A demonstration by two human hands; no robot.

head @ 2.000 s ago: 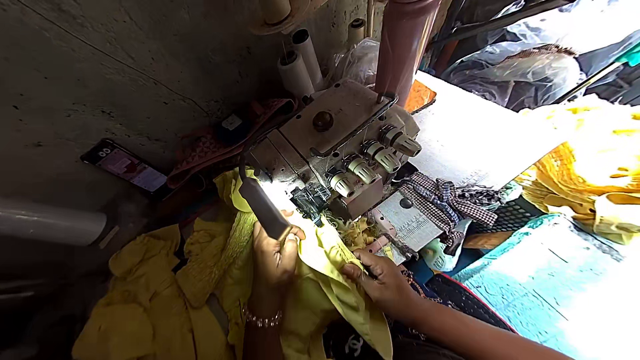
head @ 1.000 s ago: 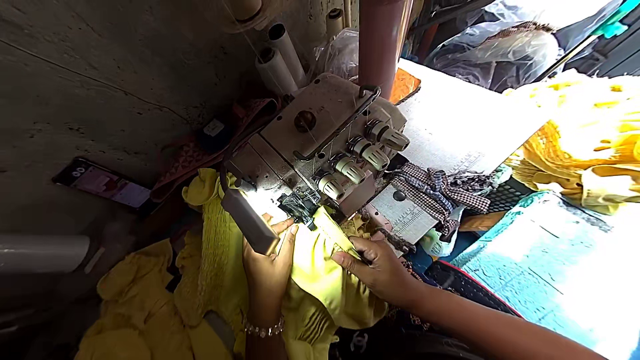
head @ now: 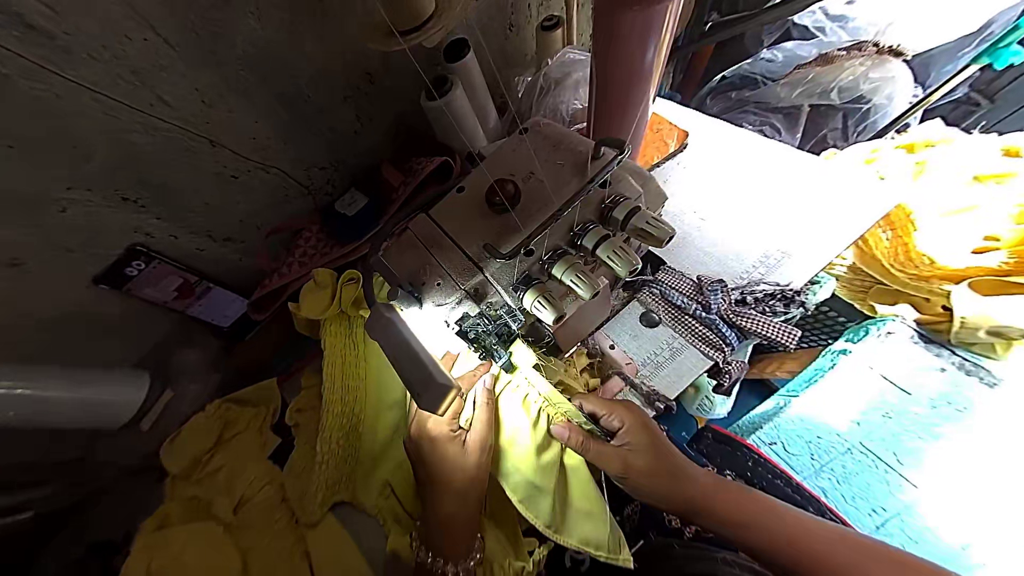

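An overlock sewing machine (head: pixel 488 216) stands in the middle, with a row of tension dials and a lit needle area. Yellow fabric (head: pixel 536 456) runs from its presser foot (head: pixel 500 356) down toward me. My left hand (head: pixel 452 448) lies on the fabric just left of the foot, fingers extended and partly behind the grey lamp (head: pixel 412 356). My right hand (head: pixel 632 448) pinches the fabric's edge between thumb and fingers, right of and below the foot. A dark object, partly hidden, shows in that hand. More gathered yellow fabric (head: pixel 340 408) hangs at the left.
A smartphone (head: pixel 180 288) lies to the left by the wall. Thread cones (head: pixel 460 108) and a pink cylinder (head: pixel 632 72) stand behind the machine. Checked cloth strips (head: pixel 712 308) rest on the machine's right plate. Yellow cloth (head: pixel 944 248) is piled at right beside a turquoise surface (head: pixel 872 408).
The yellow fabric under my hands has shifted and now hangs in a broad flap below the foot. My right hand still grips its edge; my left hand stays close to the foot.
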